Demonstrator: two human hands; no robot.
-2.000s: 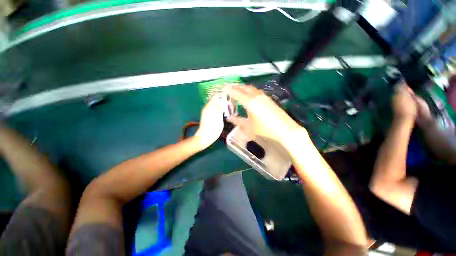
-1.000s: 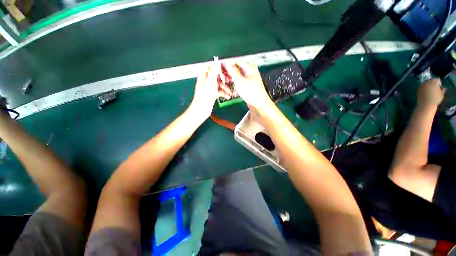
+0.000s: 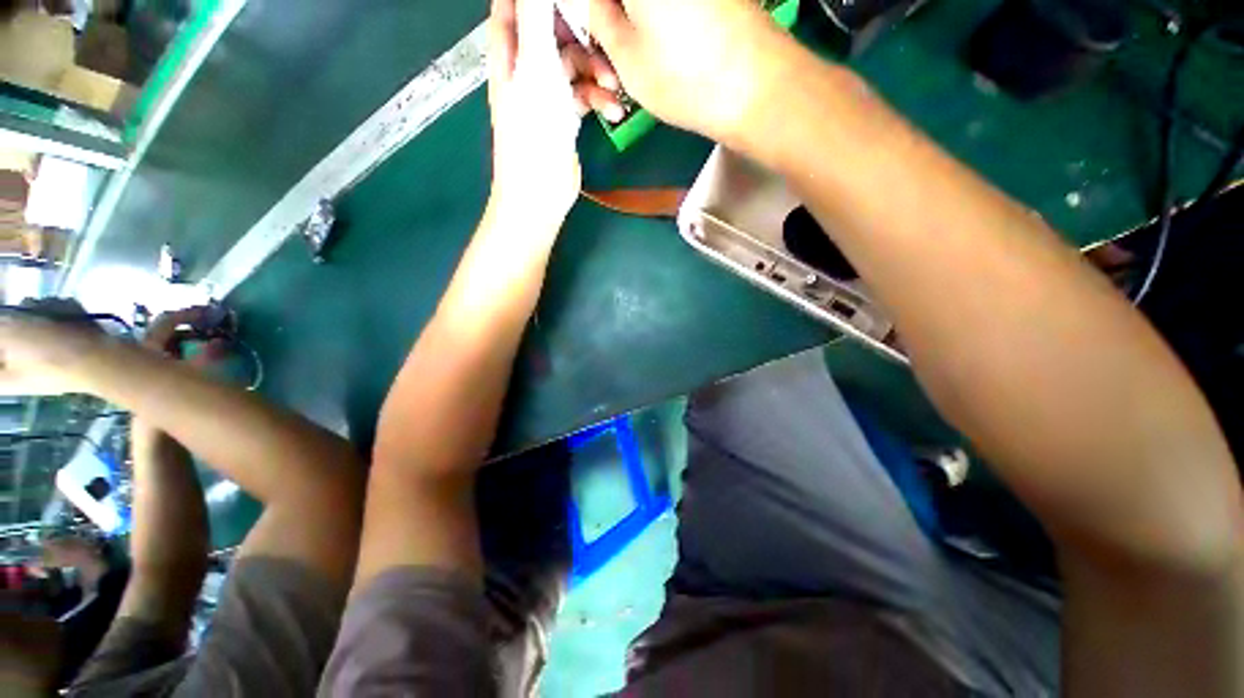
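My left hand [image 3: 532,116] and my right hand [image 3: 669,62] are close together at the top edge, over the green bin [image 3: 630,126], of which only parts show. Their fingertips are partly cut off or bright and blurred, so I cannot tell what they hold. The off-white plastic housing [image 3: 744,205] lies tilted at the bench edge, open side up, with a dark round opening. My right forearm covers part of it. An orange strip [image 3: 634,202] runs between my left wrist and the housing.
A small dark metallic part [image 3: 319,229] lies on the green bench [image 3: 641,300] to the left. Another worker's arms [image 3: 246,423] reach in at left. Black cables [image 3: 1176,150] lie at right. A blue stool [image 3: 614,518] stands below the bench edge. Pale edging [image 3: 396,116] borders the conveyor.
The view has swung to the left, showing more of the left neighbour and losing the right one. My hands stay together over the green bin, now at the top edge. The housing remains under my right forearm.
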